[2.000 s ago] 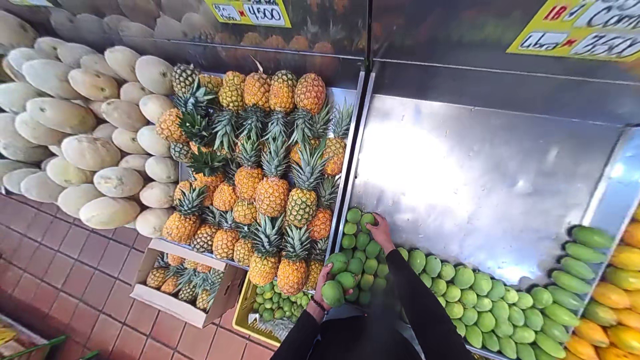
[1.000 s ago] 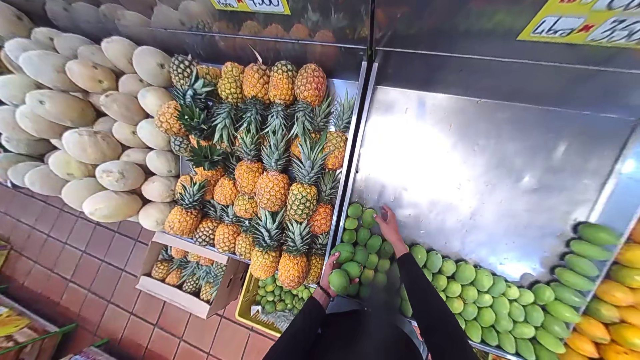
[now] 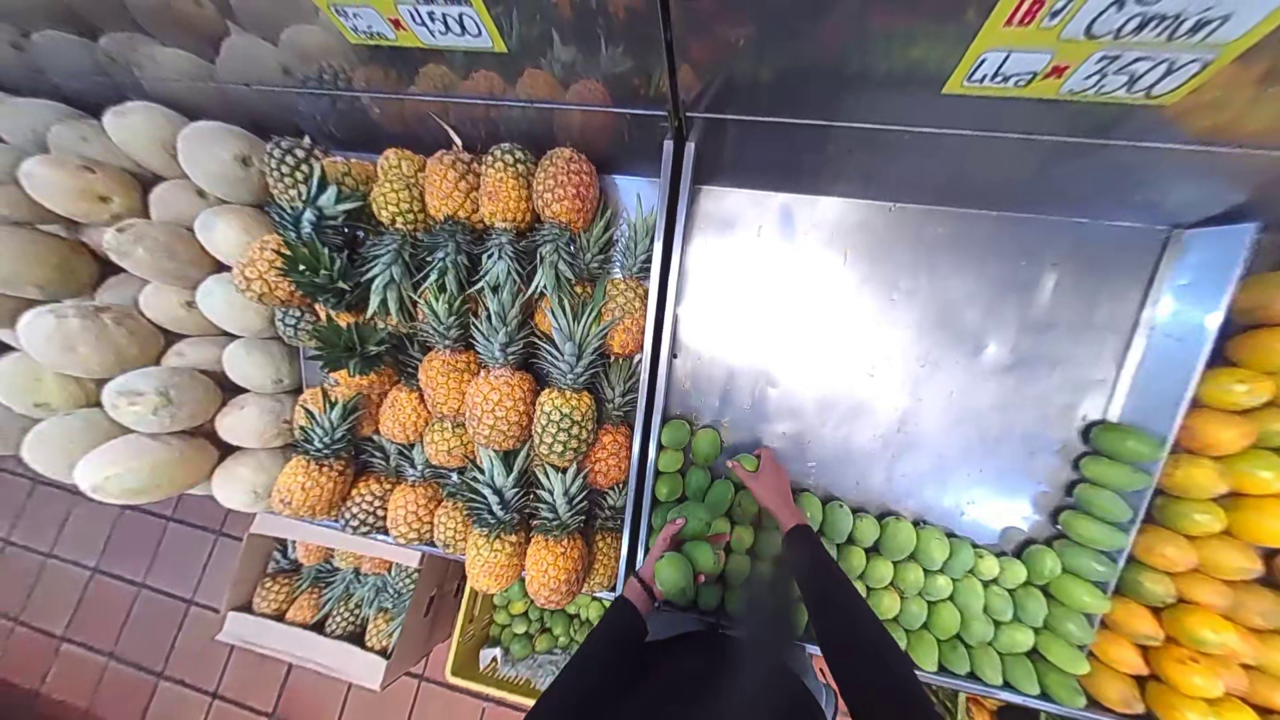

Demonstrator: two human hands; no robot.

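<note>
Green mangoes (image 3: pixel 896 540) lie in rows along the front and right side of a metal display tray (image 3: pixel 920 330). My right hand (image 3: pixel 768 484) has its fingers on a small green mango (image 3: pixel 746 462) at the upper edge of the left group. Lower left, my left hand (image 3: pixel 660 560) cradles several green mangoes, one larger mango (image 3: pixel 674 577) at the front, close to my body. Its fingers are partly hidden by the fruit. A dark bracelet is on the left wrist, and both arms wear black sleeves.
Pineapples (image 3: pixel 500 408) fill the tray to the left, beyond a metal divider (image 3: pixel 660 370). Pale melons (image 3: pixel 146 468) are piled farther left. A cardboard box (image 3: pixel 330 650) of pineapples and a yellow crate (image 3: pixel 468 640) of small green fruit stand below. Orange-yellow fruit (image 3: pixel 1190 628) lies right.
My right hand has closed its fingers on a small mango at the row's upper edge; one second ago its fingers were spread there. My left hand stays low with mangoes in it.
</note>
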